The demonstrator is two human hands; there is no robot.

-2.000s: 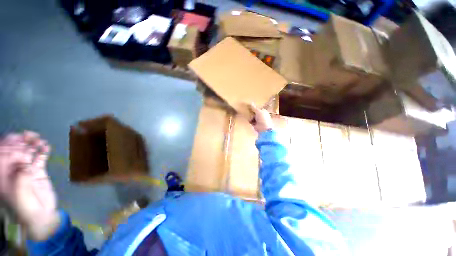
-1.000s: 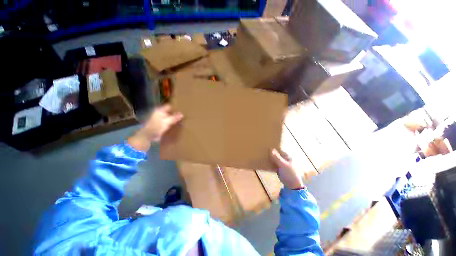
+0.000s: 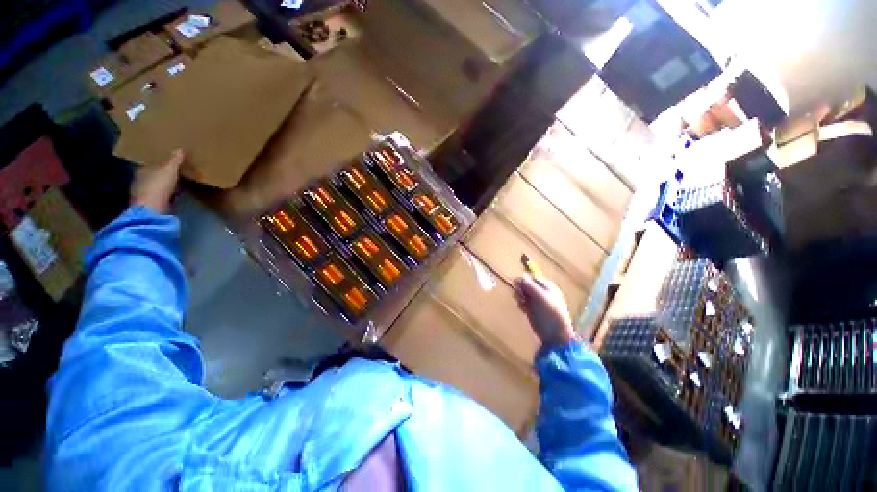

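A clear blister tray (image 3: 429,175) with rows of orange-and-black wound coil components (image 3: 376,257) lies open to view in front of me, in the opened carton. My left hand (image 3: 159,183) grips the near edge of a brown cardboard divider sheet (image 3: 213,113), held at the upper left beyond the tray. My right hand (image 3: 544,306) is over the closed cartons right of the tray. It holds a small yellow box cutter (image 3: 528,262), whose tip points away from me.
Closed cartons (image 3: 538,204) stand side by side to the right of the tray. Tray stacks with white slips (image 3: 689,335) stand at the right. A small carton (image 3: 50,240) is at the left edge. Larger cartons (image 3: 408,63) stand beyond the tray. Grey floor shows at left.
The divider sheet moved from in front of me to the upper left, now in my left hand only. My right hand let it go. The coil tray is uncovered, and the box cutter now shows.
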